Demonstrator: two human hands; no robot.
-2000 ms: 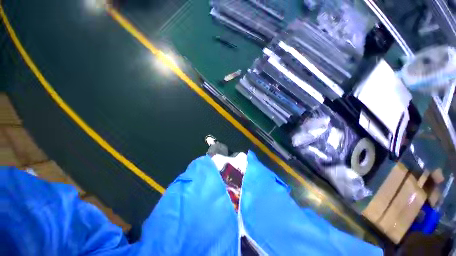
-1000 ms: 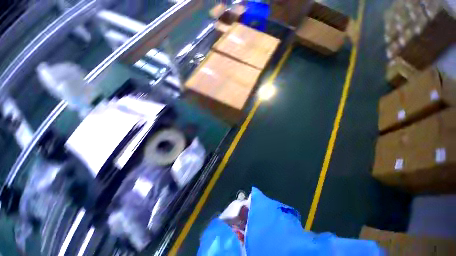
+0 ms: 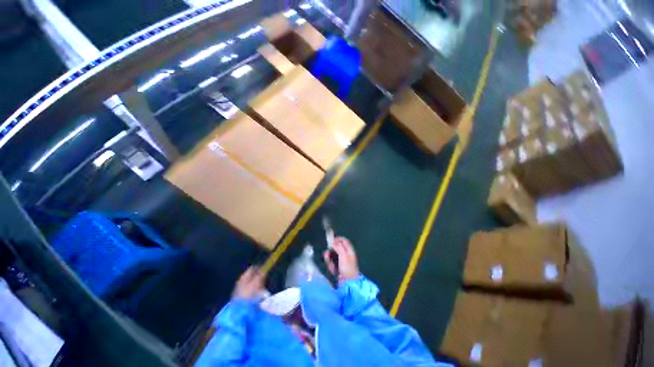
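Note:
My right hand (image 3: 344, 258) is in front of my body at the lower middle, closed around a small silver utility knife (image 3: 328, 233) that points up and away. My left hand (image 3: 249, 284) is to its left, blurred, near the yellow floor line; I cannot tell its finger shape. Ahead and left of my hands lies a large closed carton (image 3: 247, 179) with a yellow-orange tape strip along its top. A second closed carton (image 3: 308, 118) stands just beyond it. Neither hand touches a carton.
A blue plastic stool (image 3: 111, 251) is at left. A metal-framed conveyor (image 3: 107, 61) runs along the upper left. An open carton (image 3: 424, 123) stands ahead between yellow lines. Labelled cartons (image 3: 516, 258) are stacked at right. A blue object (image 3: 337, 63) sits beyond the closed cartons.
Both hands have come into view, the right with the knife. The view has swung along the aisle, the closed cartons are nearer, and the side table's tape roll and bags have left the picture.

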